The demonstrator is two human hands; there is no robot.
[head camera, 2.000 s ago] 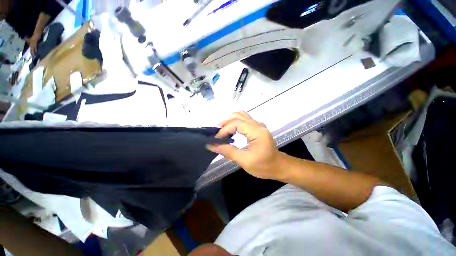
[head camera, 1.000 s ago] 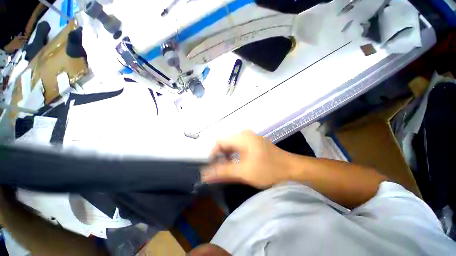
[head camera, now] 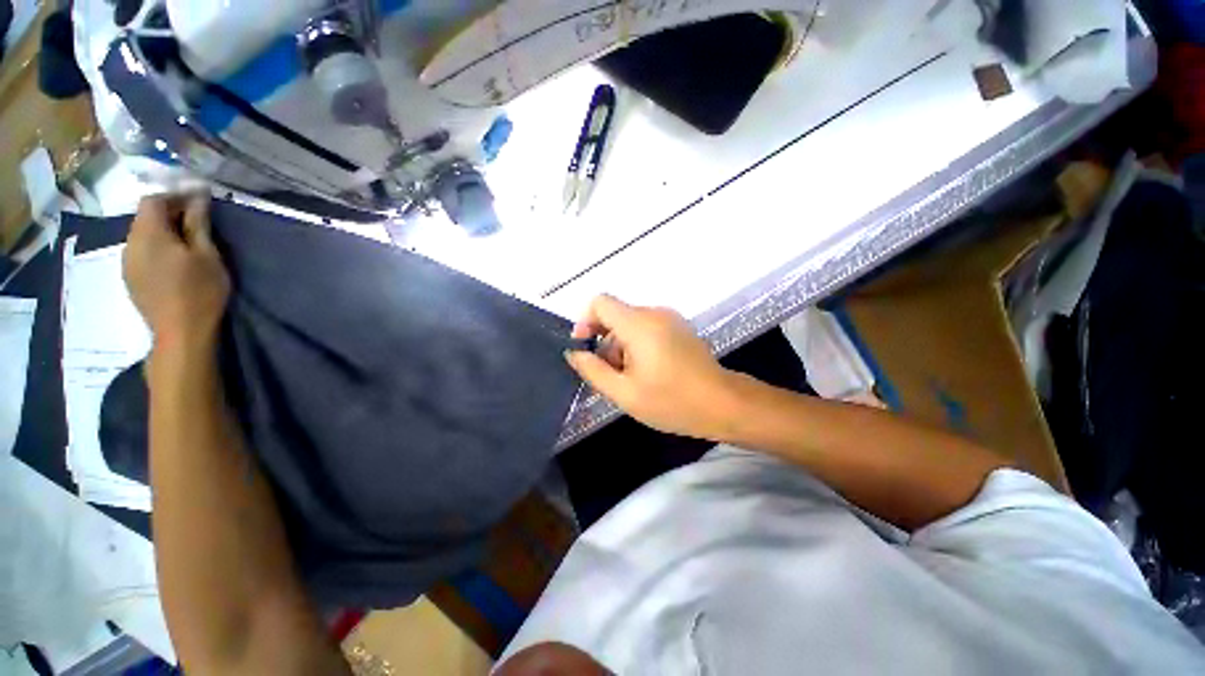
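A dark grey fabric piece (head camera: pixel 383 383) is stretched between my two hands, and its lower part hangs over the table's front edge. My left hand (head camera: pixel 179 258) grips its upper left corner, left of the needle area. My right hand (head camera: pixel 648 363) pinches its right corner near the table's front edge. The upper fabric edge runs straight between the hands, just in front of the presser foot area (head camera: pixel 416 205) of the white sewing machine (head camera: pixel 251 60). Whether the fabric touches the foot, I cannot tell.
Thread snips (head camera: pixel 591 148) lie right of the needle area, near a black rounded pad (head camera: pixel 700 73). White paper patterns (head camera: pixel 106 297) and dark cloth lie at the left. A measuring strip (head camera: pixel 846 277) runs along the front edge. A cardboard box (head camera: pixel 945 343) stands below at the right.
My left hand has come into view, holding the fabric's upper left corner. The fabric has moved up toward the needle area and is spread out. The camera view has shifted closer to the machine.
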